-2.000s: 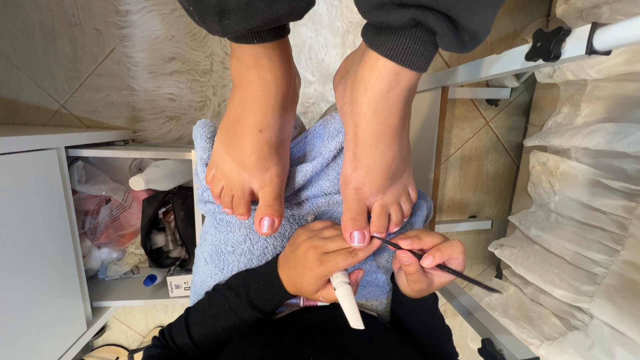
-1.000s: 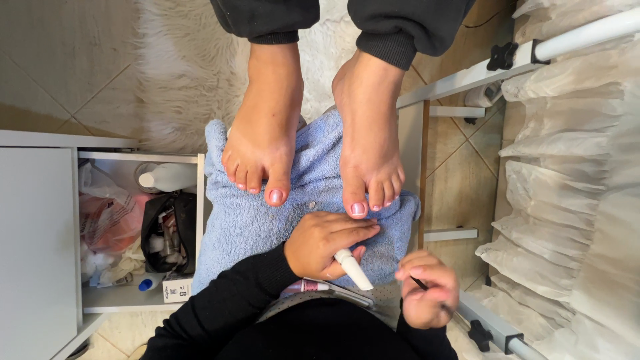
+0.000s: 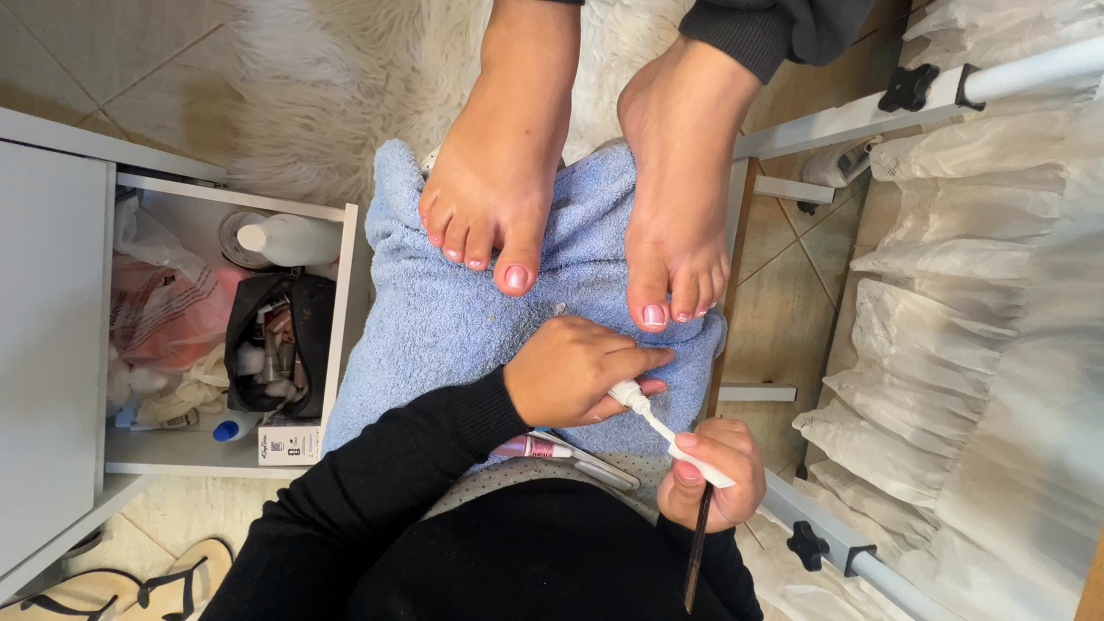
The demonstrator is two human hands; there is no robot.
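Observation:
My left hand [image 3: 580, 369] holds a small white nail polish bottle [image 3: 630, 397] between its fingers. My right hand [image 3: 714, 470] pinches the white cap [image 3: 705, 466], whose white-coated stem reaches the bottle's mouth. A thin dark brush [image 3: 697, 552] also sits in my right hand, pointing down. Above my hands, another person's two feet [image 3: 509, 172] [image 3: 677, 190] rest on a blue towel [image 3: 431, 319], their toenails pink with white tips. In my lap lie a pink polish bottle [image 3: 526, 446] and a flat pale tool, partly hidden by my left hand and sleeve.
On the left an open white drawer [image 3: 345, 285] holds a black pouch [image 3: 241, 345], a white bottle [image 3: 297, 240], plastic bags and a small box [image 3: 289, 442]. Flip-flops [image 3: 185, 578] lie below it. A white metal frame [image 3: 819, 125] and ruffled curtain [image 3: 940, 302] stand right.
My right hand has left the toe where it held the dark brush and now also grips the white cap, drawn out of the bottle in my left hand. The view has moved closer.

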